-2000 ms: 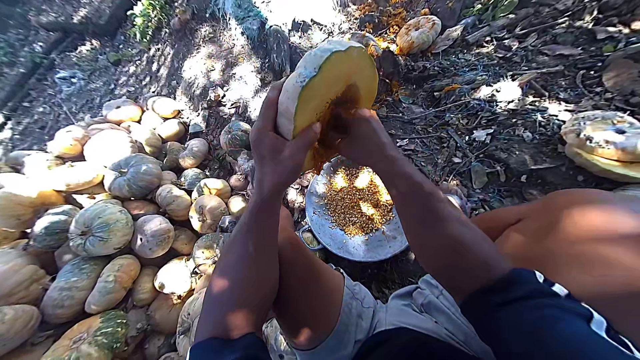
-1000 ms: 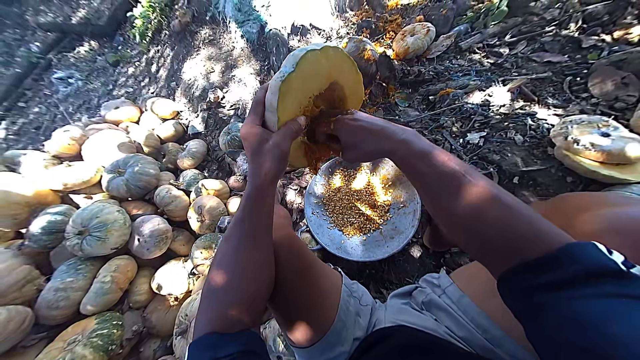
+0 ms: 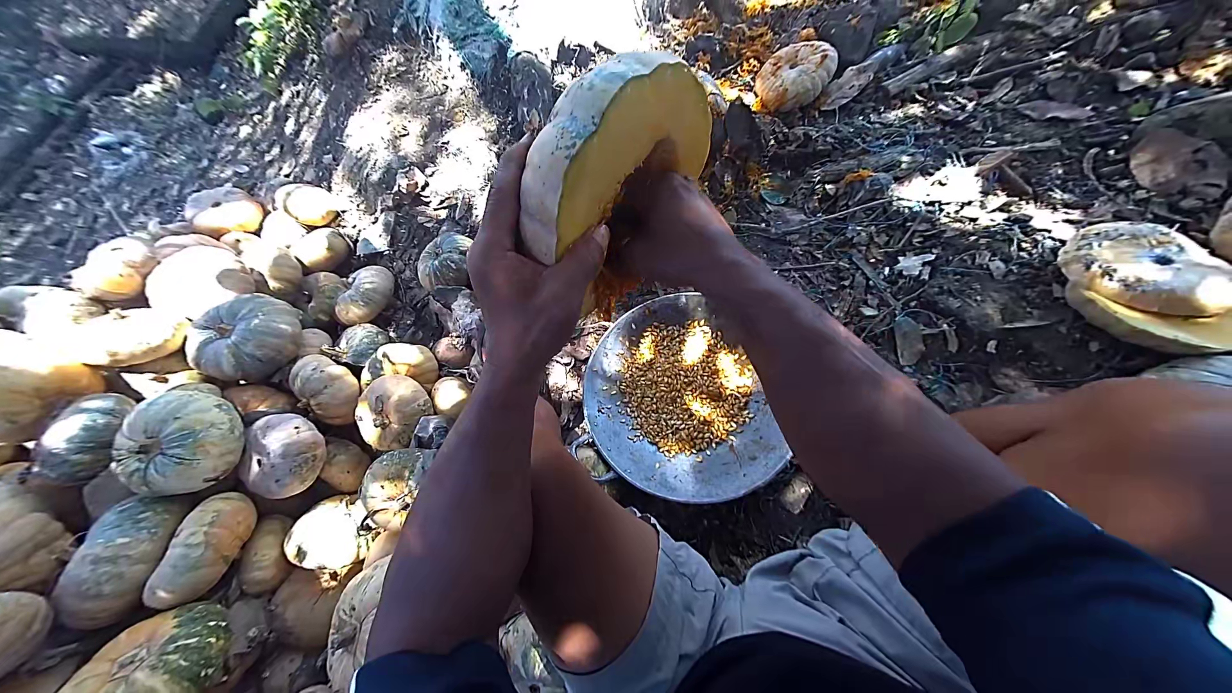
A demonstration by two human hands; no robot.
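My left hand (image 3: pixel 534 260) grips the rind of a cut pumpkin half (image 3: pixel 616 125), its thumb over the lower edge of the yellow cut face. The half is held up and tilted, with its cut side toward the right. My right hand (image 3: pixel 674 217) is inside the hollow, in the stringy orange pulp (image 3: pixel 611 289); its fingers are mostly hidden, so what they hold cannot be seen. Below both hands a round metal pan (image 3: pixel 664 476) with a loop handle rests on the ground, holding a heap of pumpkin seeds (image 3: pixel 683 390).
A large pile of whole pumpkins (image 3: pixel 245 337) covers the left side. A cut pumpkin (image 3: pixel 1145 269) lies at the right, near my bent knee. Another pumpkin (image 3: pixel 796 75) lies at the top beside scattered orange pulp. Dry leaves and twigs cover the soil.
Both hands have stayed at the pumpkin half. My right hand, earlier near the lower part of the hollow, now reaches up deeper into it, and the half has tilted.
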